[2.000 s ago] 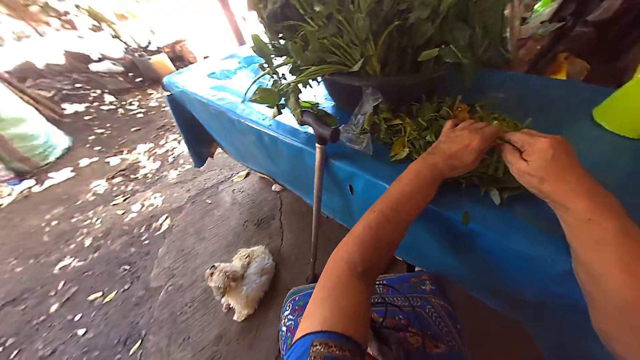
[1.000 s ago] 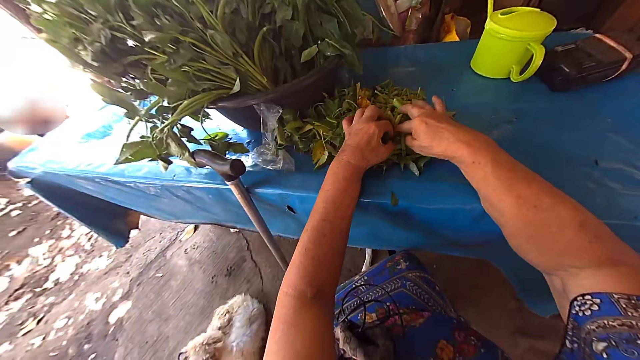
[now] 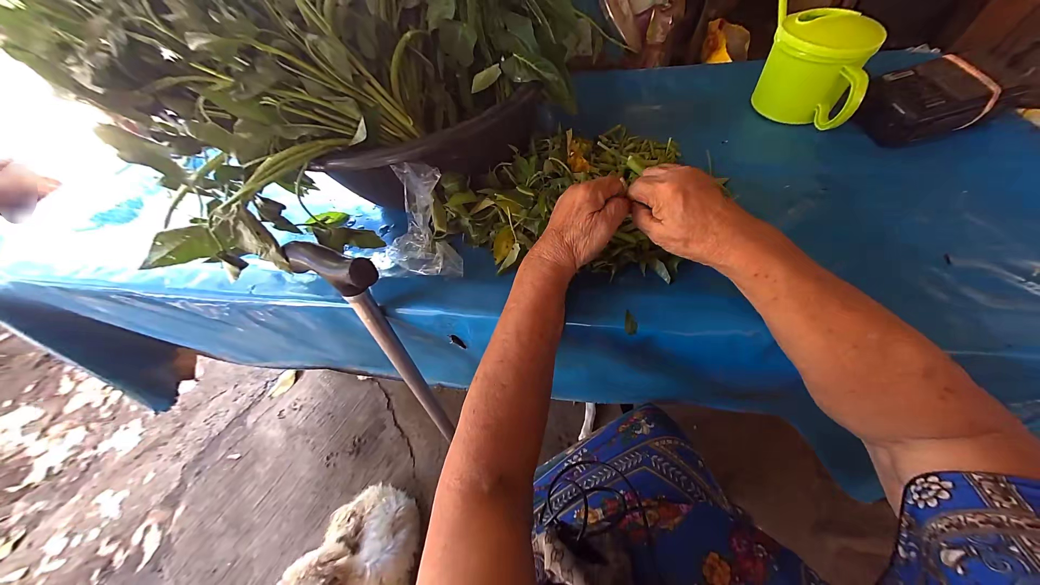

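My left hand (image 3: 587, 218) and my right hand (image 3: 678, 210) meet over a loose pile of cut green stems and leaves (image 3: 520, 195) on the blue table cover. Between their closed fingers is a green stem (image 3: 635, 165), its end showing above the right fingertips. A few yellow and orange leaves lie in the pile. Behind it to the left, a dark plastic basin (image 3: 463, 138) holds a large heap of long-stemmed leafy greens (image 3: 325, 73). Some of these stems droop over the basin's left side. A crumpled clear plastic bag (image 3: 422, 236) lies between basin and pile.
A walking cane (image 3: 390, 333) leans on the edge of the blue-covered table (image 3: 812, 325). A lime-green plastic jug (image 3: 812, 69) and a black device with a band round it (image 3: 930, 97) stand at the back right. A fluffy dog (image 3: 366, 540) is on the floor. At the far left is a person's blurred hand (image 3: 20, 188).
The view has swung to the right since the oldest frame. My hands, spread over the pile a second ago, are now close together at a stem.
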